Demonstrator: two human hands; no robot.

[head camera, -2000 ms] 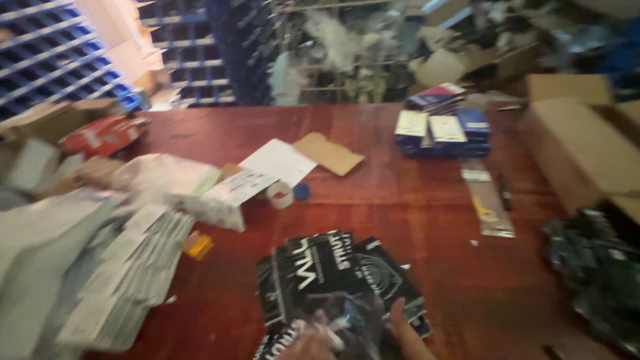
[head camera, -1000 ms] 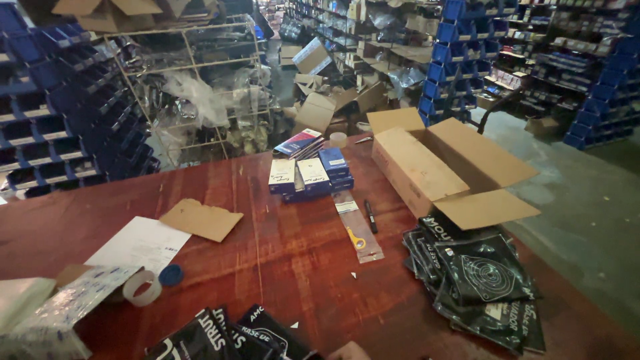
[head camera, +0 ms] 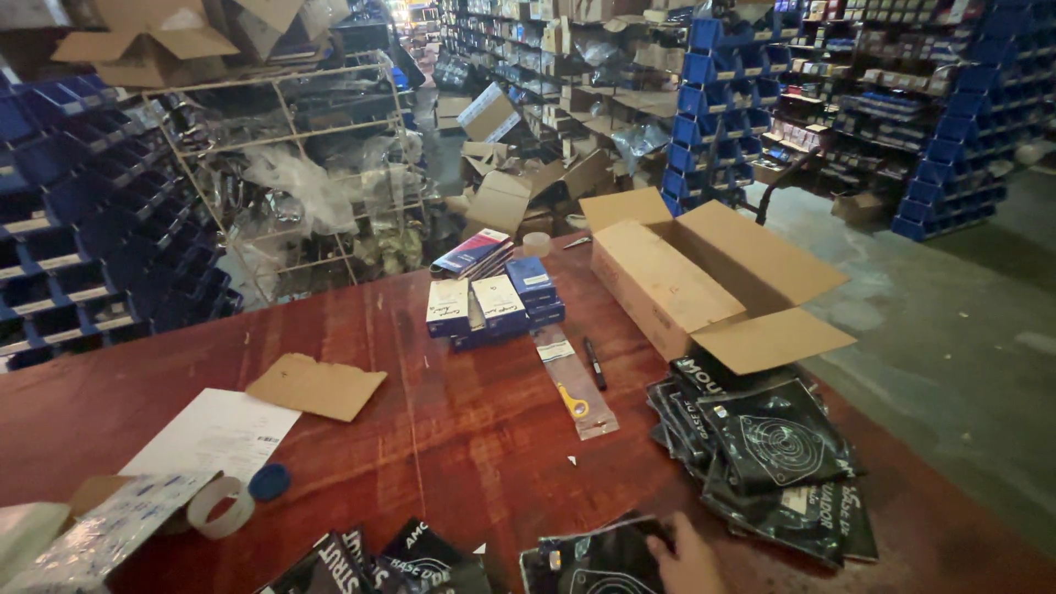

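Observation:
My right hand grips the right edge of a black printed plastic package at the bottom of the view. My left hand is out of view. Left of that package lie more black packages, cut off by the lower edge. A pile of similar black packages rests on the right side of the red table, just in front of an open cardboard box.
Blue and white small boxes are stacked at the table's far edge, near a black marker and a clear bag with a yellow part. A tape roll, blue cap, paper and cardboard piece lie left.
The view has swung to the right. Two seconds ago both hands were at the black packages at bottom centre; now only my right hand shows, with one package, nearer the right pile.

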